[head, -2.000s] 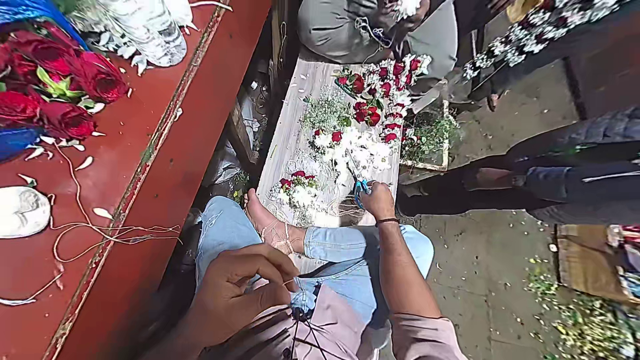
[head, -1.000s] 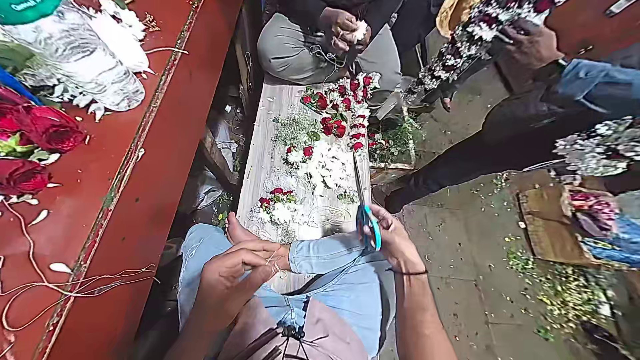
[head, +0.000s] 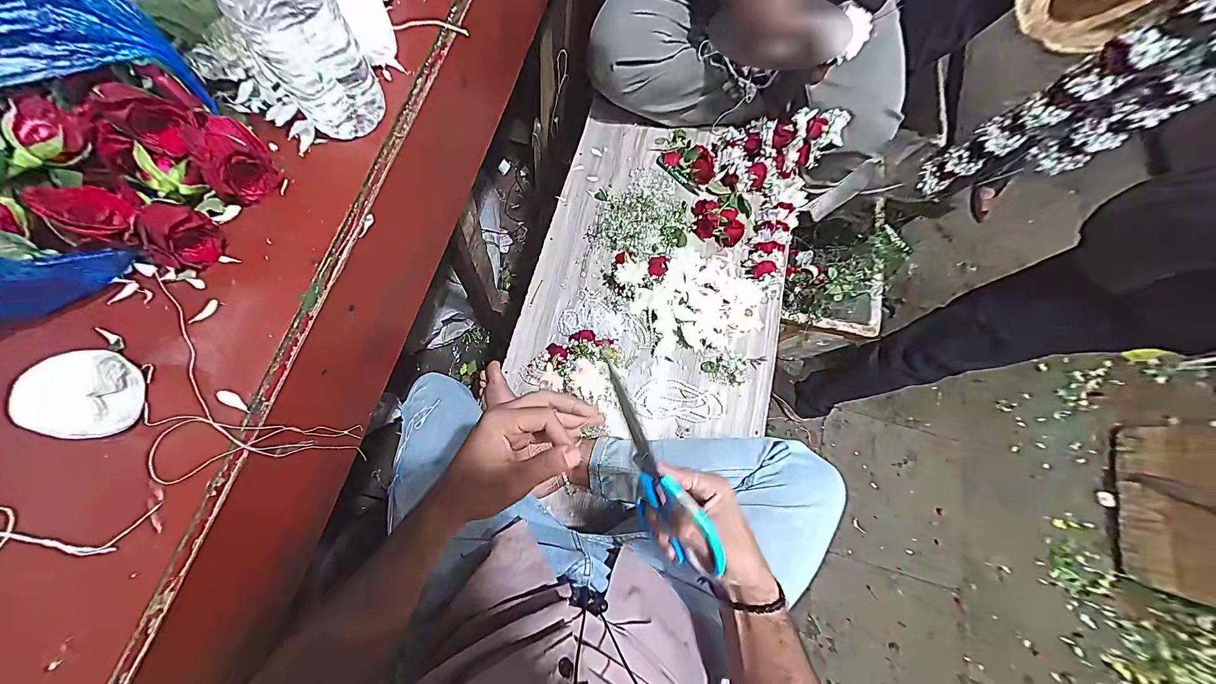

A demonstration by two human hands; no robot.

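Scissors with blue handles are in my right hand, their blades pointing up and left past my left hand. My left hand is above my lap, thumb and fingertips close together; thin thread seems to be at its fingertips, but it is too fine to tell for sure. Just beyond lie a small bunch of red and white flowers and a loop of white thread on the pale wooden board. Farther up the board are a heap of white blossoms, baby's breath and red roses.
A red table on the left holds roses in blue wrapping, a white ball of thread and loose strands. Across the board sits a person in grey trousers. Another person's dark-clothed leg stands at the right, near a wooden crate.
The scissors have come from among the flowers on the board back over my lap, beside my left hand. The flower garland at the upper right has shifted with the view.
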